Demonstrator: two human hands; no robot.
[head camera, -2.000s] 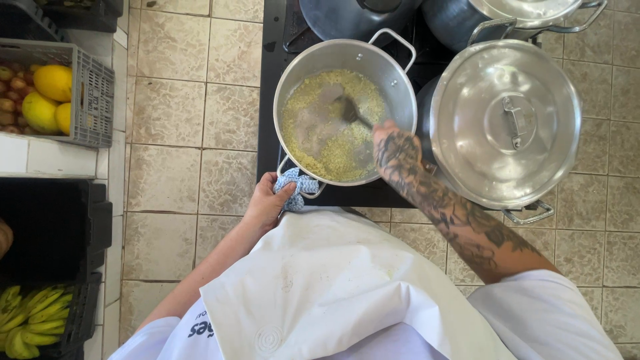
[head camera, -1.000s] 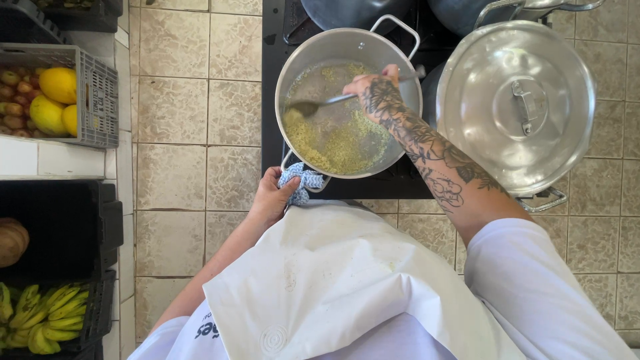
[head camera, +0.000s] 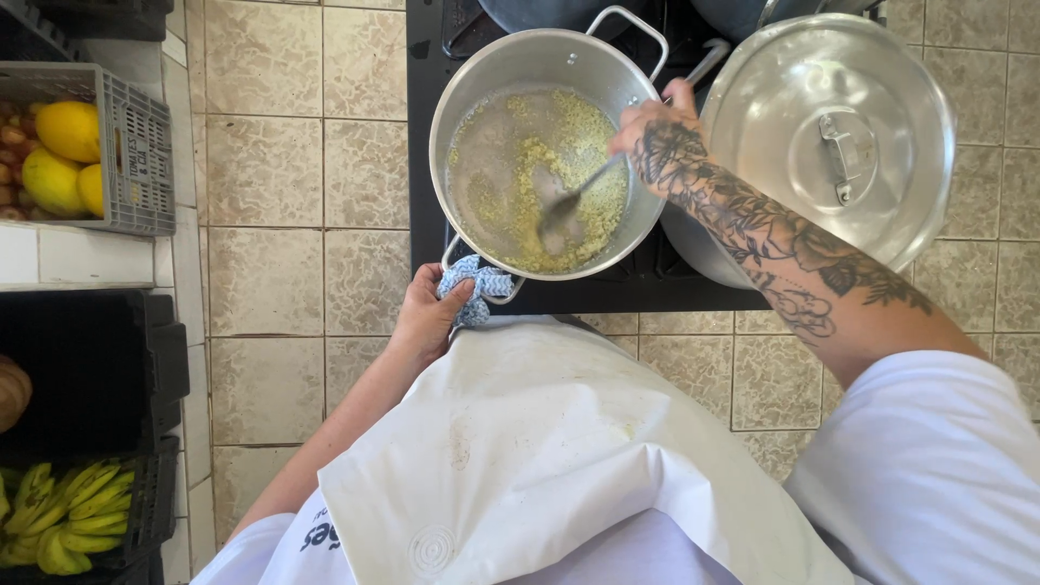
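Observation:
A wide aluminium pot (head camera: 455, 122) stands on a black stove, with finely chopped yellowish food (head camera: 597, 195), perhaps garlic, spread over its bottom. My right hand (head camera: 662, 134), above the pot's right rim, is closed around the handle of a long metal spoon (head camera: 561, 211); the spoon's bowl rests in the food and looks slightly blurred. Through a folded blue and white cloth (head camera: 475, 284), my left hand (head camera: 435, 309) grips the pot's near loop handle (head camera: 508, 296), which the cloth partly covers.
A large pot with an aluminium lid (head camera: 772, 106) stands right of the open pot, under my right forearm. More pots (head camera: 552, 12) stand behind. The black stove's edge (head camera: 650, 301) lies near my white apron. At left are crates of yellow fruit (head camera: 130, 162) and green bananas (head camera: 89, 512).
The spoon's bowl has moved from the left part of the pot to the lower middle, and the chopped food lies differently. My left hand still holds the cloth at the handle.

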